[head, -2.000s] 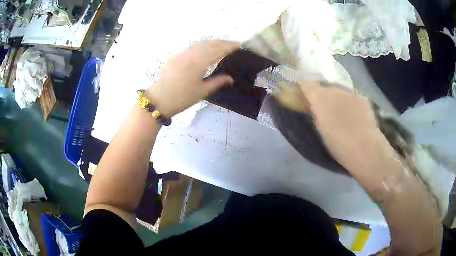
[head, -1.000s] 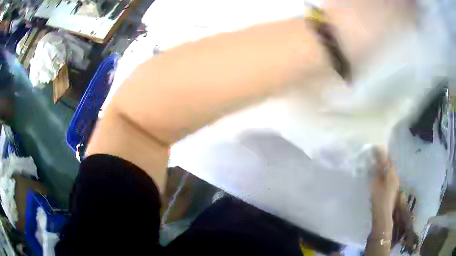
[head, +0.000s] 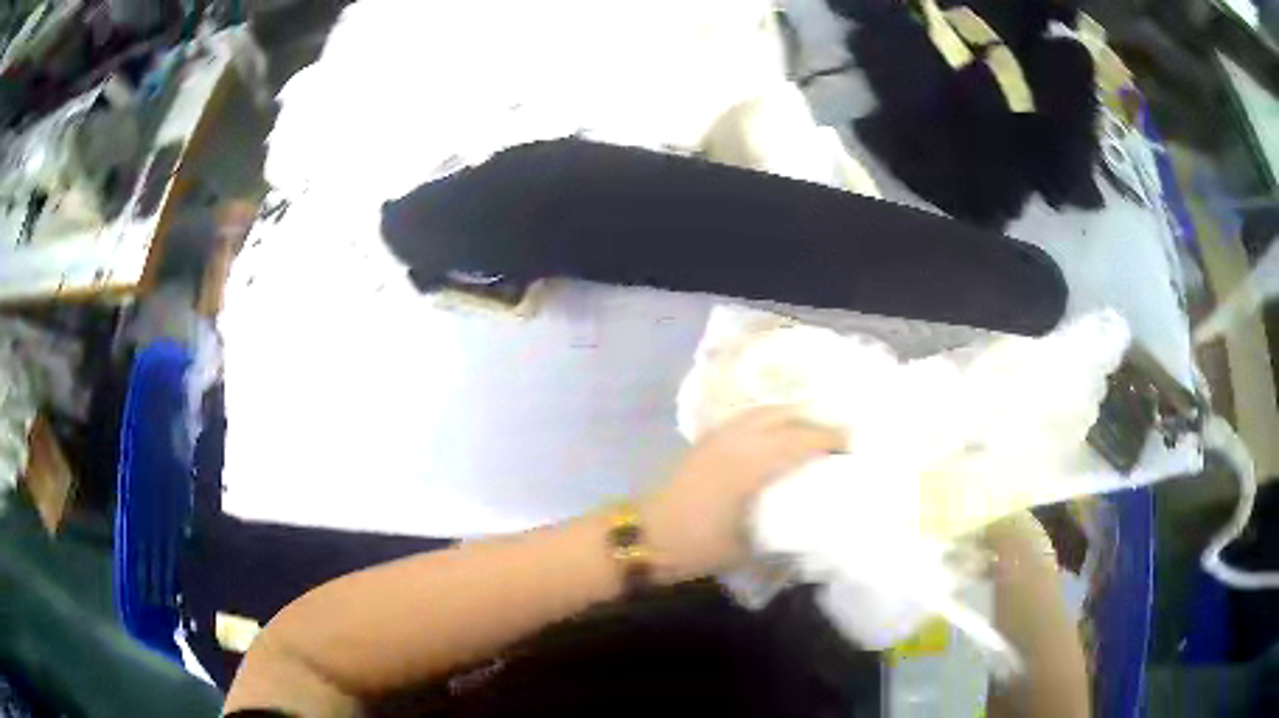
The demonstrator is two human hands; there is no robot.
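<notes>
A bunched cream-white garment bundle (head: 898, 421) lies at the table's near edge, in front of me. My left hand (head: 750, 484) is on the bundle's left side, with its fingers closed into the cloth. My right forearm comes up at the lower right; my right hand (head: 1003, 540) is mostly hidden behind the cloth, so its grip cannot be seen. The black sleeve board (head: 729, 232) lies across the table beyond the bundle, with nothing over it.
A large white cloth heap (head: 533, 70) lies at the far left. Black garment pieces (head: 982, 98) with tan labels are at the far right. The iron (head: 1139, 414) and its pale hose (head: 1241, 491) are at the right edge. Blue crates (head: 154, 491) stand beside the table.
The sleeve board is now uncovered. The white cloth has come together into a bunch at the near edge. My left hand has come back from the far right to it. The view has shifted.
</notes>
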